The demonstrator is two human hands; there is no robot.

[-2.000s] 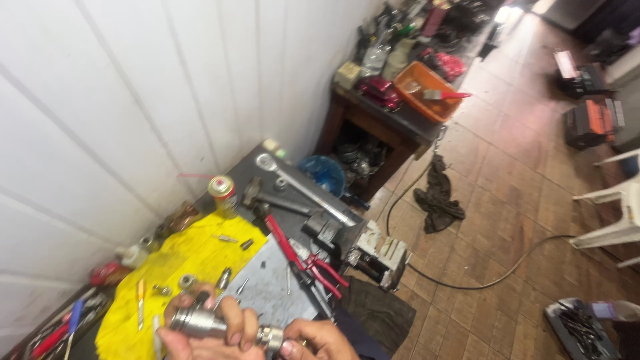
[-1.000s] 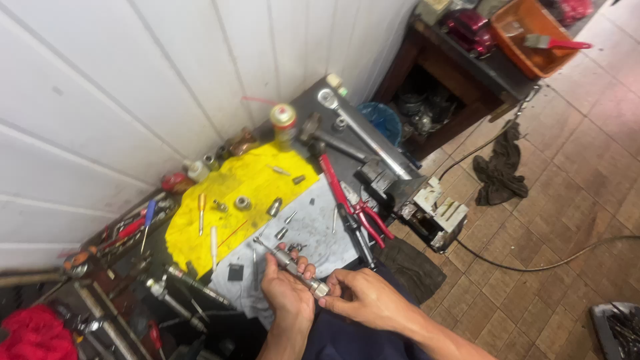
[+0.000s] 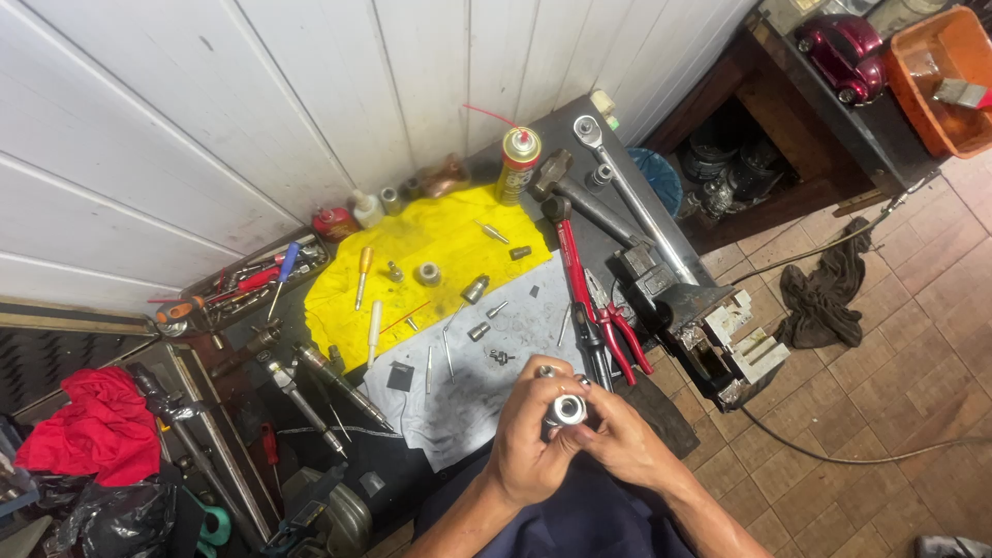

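My left hand (image 3: 531, 438) is closed around a cylindrical metal part (image 3: 567, 409), whose round hollow end faces up toward the camera. The fingers of my right hand (image 3: 620, 434) grip the same part from the right. Both hands are over the near edge of a grey cloth (image 3: 465, 395), which carries small metal fittings, a thin pick and a dark square piece. Beyond it lies a yellow cloth (image 3: 341, 310) with a yellow-handled screwdriver (image 3: 363, 277), a metal ring-shaped part (image 3: 427, 273) and other small parts.
Red-handled pliers (image 3: 624, 337), a red torque wrench (image 3: 573, 263), a hammer (image 3: 589, 201), a long ratchet (image 3: 643, 201) and a bench vise (image 3: 697, 325) are on the right. A spray can (image 3: 518, 167) stands behind. Tool trays (image 3: 263, 271) and a red rag (image 3: 93, 426) lie left.
The metal part was held lengthwise between my hands; now its hollow end is turned up toward the camera, and my hands are closer together. The view has shifted toward the bench.
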